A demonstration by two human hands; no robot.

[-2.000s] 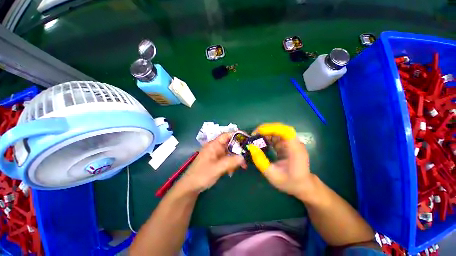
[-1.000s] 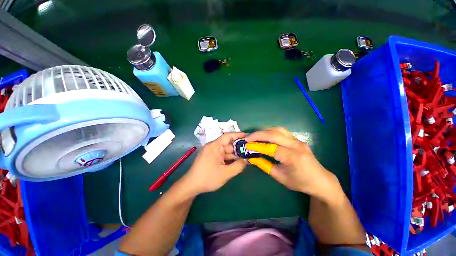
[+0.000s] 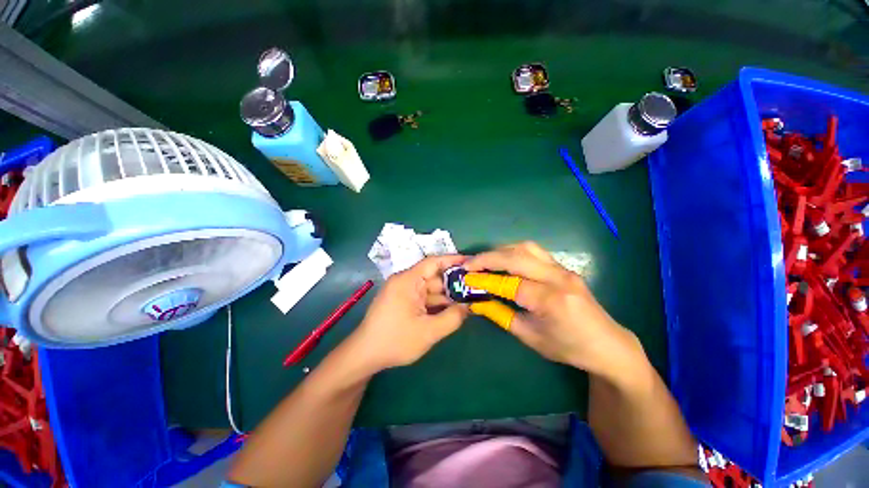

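Observation:
A small rounded watch case (image 3: 455,285) with a dark face and a light mark is held between my two hands, above the near middle of the green bench. My left hand (image 3: 410,310) grips its left side with fingers and thumb. My right hand (image 3: 557,305) wears yellow-orange finger cots (image 3: 495,284), and its cotted fingers press on the case's face and right edge. The fingers hide much of the case. A crumpled white wipe (image 3: 404,248) lies just beyond my left hand.
Fan (image 3: 152,257) at left; red pen (image 3: 329,324) beside my left forearm. Light blue bottle (image 3: 295,143), white bottle (image 3: 627,133) and blue stick (image 3: 589,193) stand or lie beyond. Open cases (image 3: 376,87) with small modules (image 3: 386,126) lie at the back. Blue bin (image 3: 719,276) at right.
The open case and dark module in my hands have come together, with the dark face now showing under my right fingers. The cases and modules at the back have shifted left.

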